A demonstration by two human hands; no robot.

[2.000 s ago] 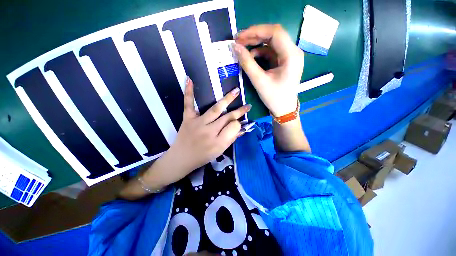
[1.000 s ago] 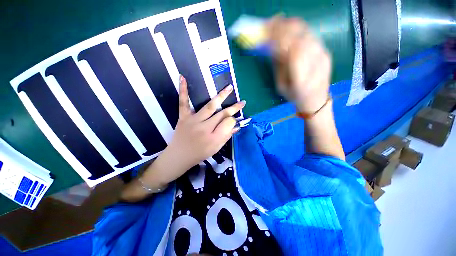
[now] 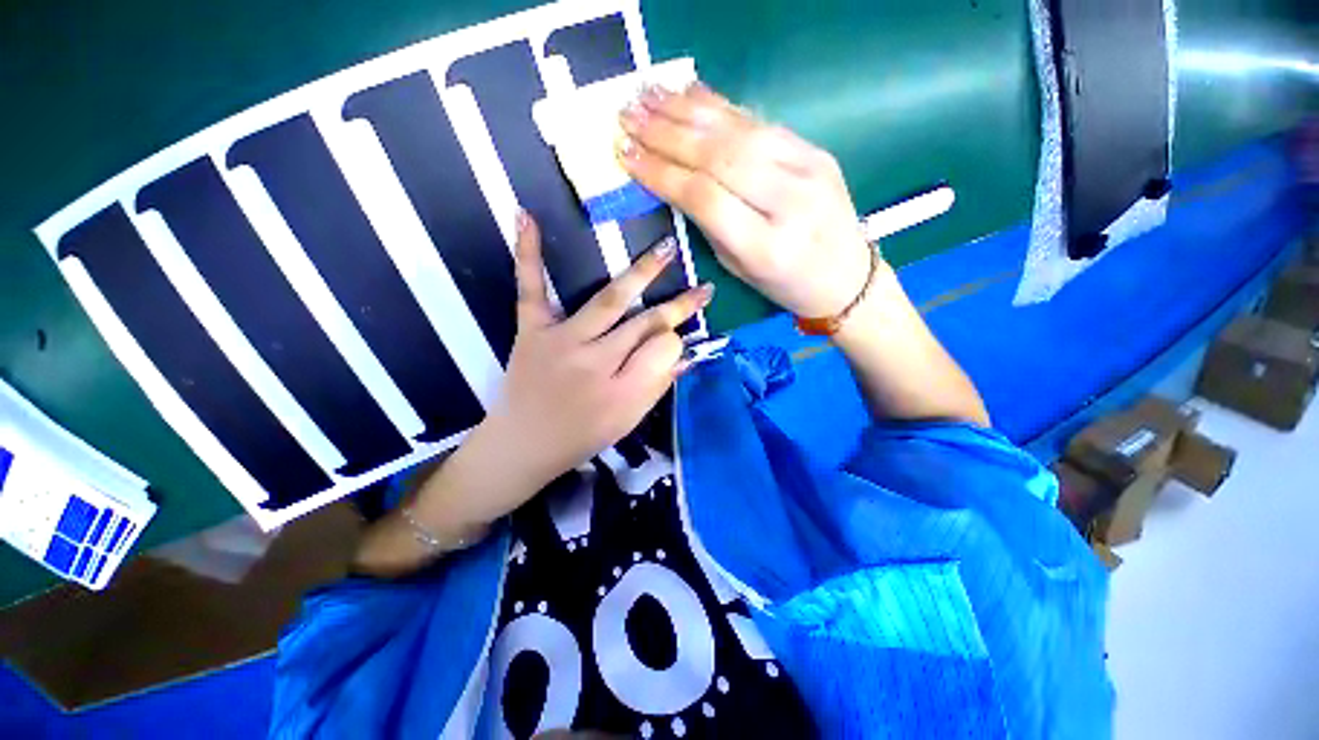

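A white die-cut sheet (image 3: 311, 333) with several black hooked bars lies on the green bench. My right hand (image 3: 752, 195) holds a white pressing pad (image 3: 586, 138) with a blue edge flat over the upper part of the rightmost bar. The pad also covers part of the neighbouring bar and hides the printed label. My left hand (image 3: 586, 369) lies with fingers spread on the lower right of the sheet. A small white piece shows at its fingertips, partly hidden; I cannot tell if the hand holds it.
A white stick (image 3: 908, 213) lies right of my right hand. A black moulded panel (image 3: 1111, 123) lies on silvery wrap further right. Label sheets (image 3: 87, 499) lie at the left edge. An open carton (image 3: 217, 607) is below the bench; brown cartons (image 3: 1258, 369) stand at the right.
My right hand first worked at the label, then moved right and picked up the pad. It is now back over the rightmost bar with the pad. My left hand has stayed almost still.
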